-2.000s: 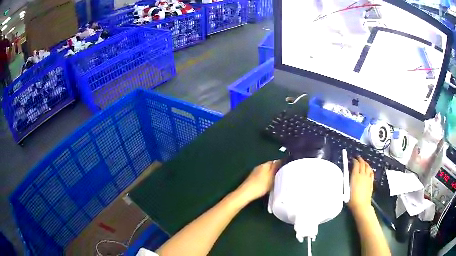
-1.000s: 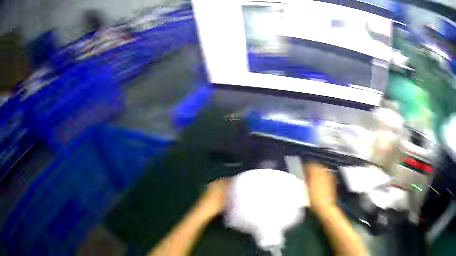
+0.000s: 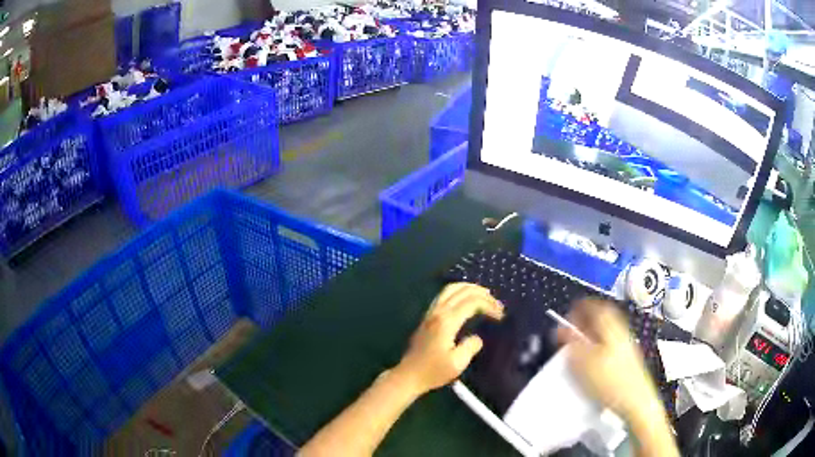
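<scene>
A white security camera lies tilted in front of me, low in the view, its glossy black head towards the upper left. One slim white antenna points down along its left side; another shows by my right fingers. My left hand is at the left of the black head, thumb and fingers apart; contact is unclear. My right hand is blurred and grips the right side of the white housing. The pigtail cable is not visible.
Behind the camera are a black keyboard, a blue parts tray, round white units and the monitor. Crumpled paper and a power supply stand right. A blue crate adjoins the green bench left.
The camera has turned from upright to tilted, and its black head now shows. My left hand has opened off the housing. My right hand has moved over it. The monitor picture has changed.
</scene>
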